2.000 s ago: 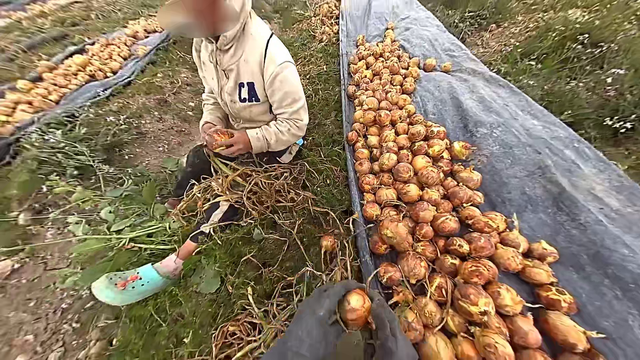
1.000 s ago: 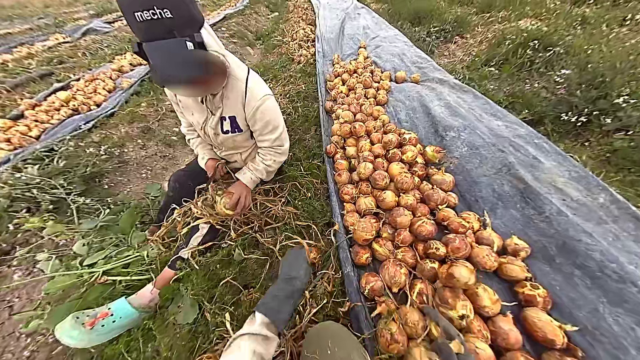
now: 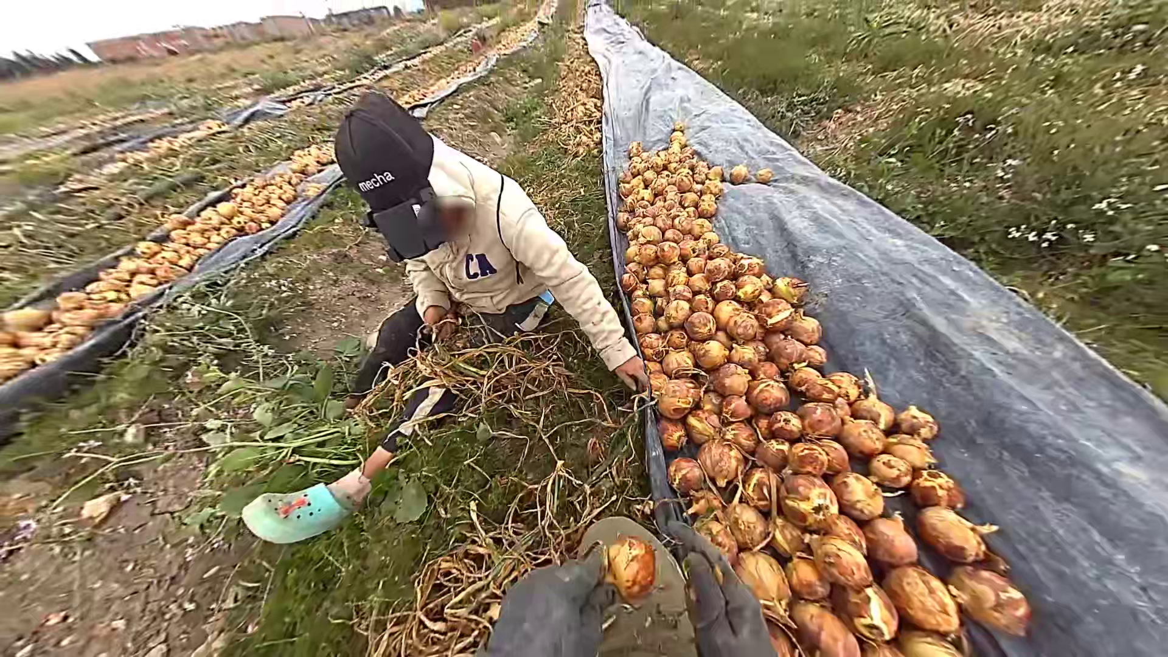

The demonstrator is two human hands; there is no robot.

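My left hand [image 3: 558,602], in a dark grey glove, grips an onion [image 3: 631,568] at the bottom centre of the head view. Just right of that onion is my right hand [image 3: 721,598], gloved alike, its fingers extended and nothing visible in it. It is beside the near left edge of a long pile of onions [image 3: 766,397] on a grey ground sheet [image 3: 958,338]. Part of my leg shows between and behind the two gloves.
A seated person [image 3: 497,246] in a cream hoodie and dark cap reaches one hand to the sheet's left edge. Dry onion stalks [image 3: 493,374] lie over that person's lap and the grass. Another onion row [image 3: 182,260] lies on sheeting at far left; weeds border the right side.
My left hand, reaching toward the grass a second ago, is back near my right hand with an onion. The other person's arm now extends to the sheet. The view has tilted up.
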